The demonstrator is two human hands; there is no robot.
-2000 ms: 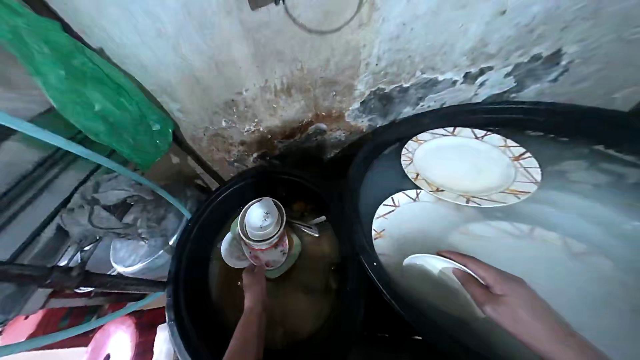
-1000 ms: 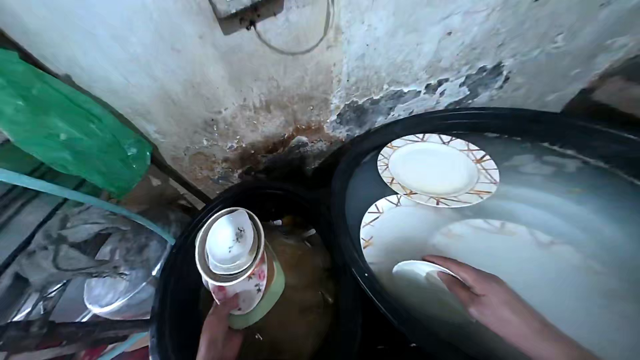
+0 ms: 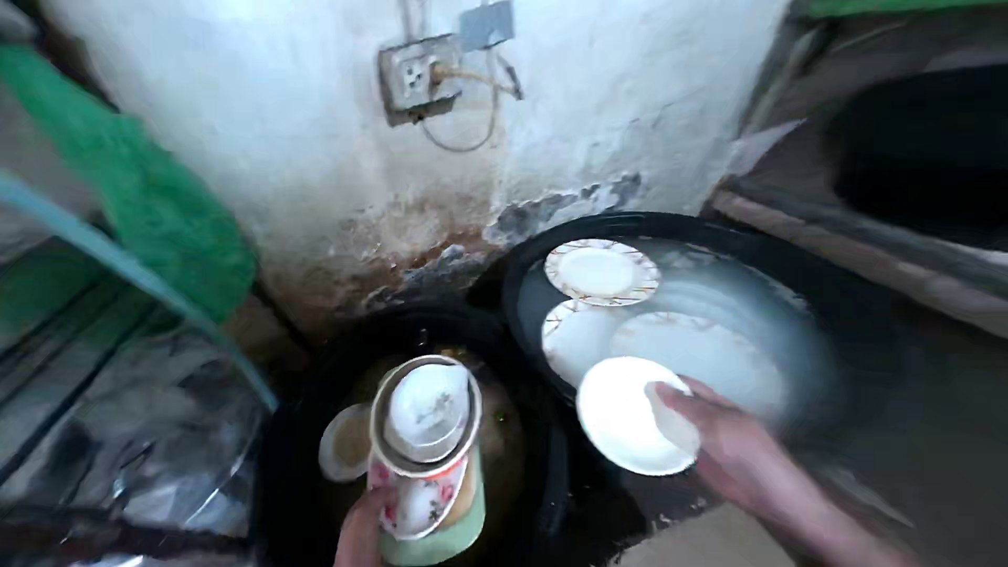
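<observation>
My left hand (image 3: 368,524) grips a stack of dishes at its near left side, above the smaller black tub (image 3: 551,472) of murky water. The stack holds a floral dish (image 3: 421,504), a pale green dish (image 3: 441,547) beneath it and nested white bowls (image 3: 429,405) on top. My right hand (image 3: 709,425) holds a small white bowl (image 3: 622,421) by its right rim, over the near edge of the larger black tub (image 3: 654,223). In that tub's cloudy water lie a patterned plate (image 3: 601,272) and more plates (image 3: 697,354). Another small dish (image 3: 346,442) lies in the smaller tub.
Behind the tubs rises a peeling wall (image 3: 315,142) with an electrical socket (image 3: 413,75) and a plugged-in cable. A green plastic sheet (image 3: 173,213) and a pale blue hose (image 3: 142,276) are at the left. At the right is a ledge (image 3: 866,244) by a dark round opening or vessel (image 3: 929,157).
My right hand has lifted the white bowl out of the larger tub's water. The stack in my left hand has come up from the smaller tub. The view has tilted up.
</observation>
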